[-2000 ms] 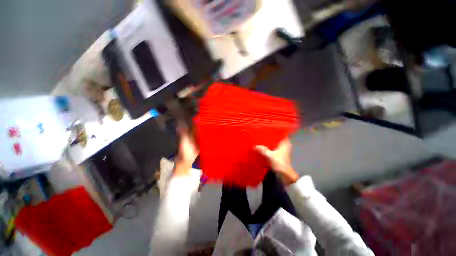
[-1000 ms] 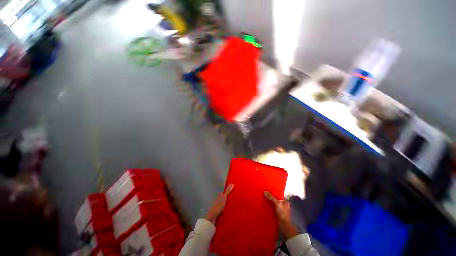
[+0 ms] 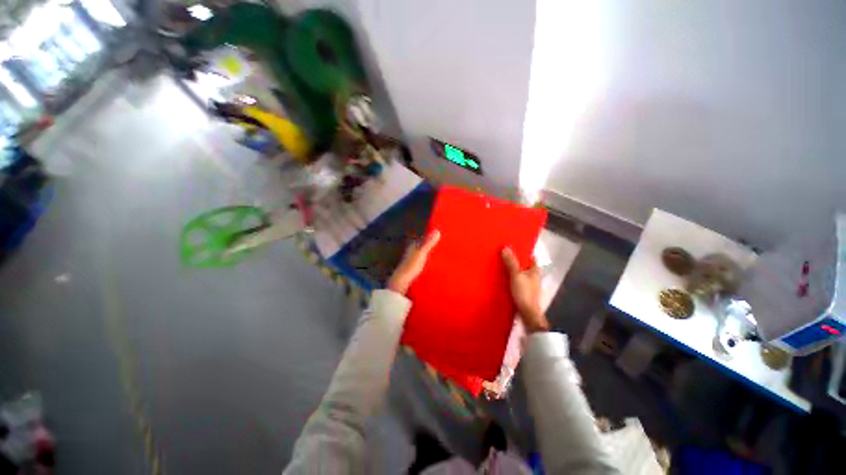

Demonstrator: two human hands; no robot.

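Note:
A bright red stack of flat pieces (image 3: 471,297) is in front of me, its long side pointing away from me. My left hand (image 3: 414,265) is on its left edge, thumb on top. My right hand (image 3: 525,289) is on its right edge, thumb on top. The fingers under the stack are hidden. More red shows at the stack's lower edge, and a pale surface shows to its right. I cannot tell whether the stack touches what lies below it.
A white, blue-edged table (image 3: 640,278) at the right carries bowls of brass-gold parts (image 3: 676,302) and a white machine (image 3: 800,288). A green wheel-like thing (image 3: 223,236) is at the left. A green exit sign (image 3: 455,156) is on the wall ahead.
The view has turned and moved closer to the side table. Both hands have carried the red stack forward, over where a red pile showed before. The blue stool has mostly left the view.

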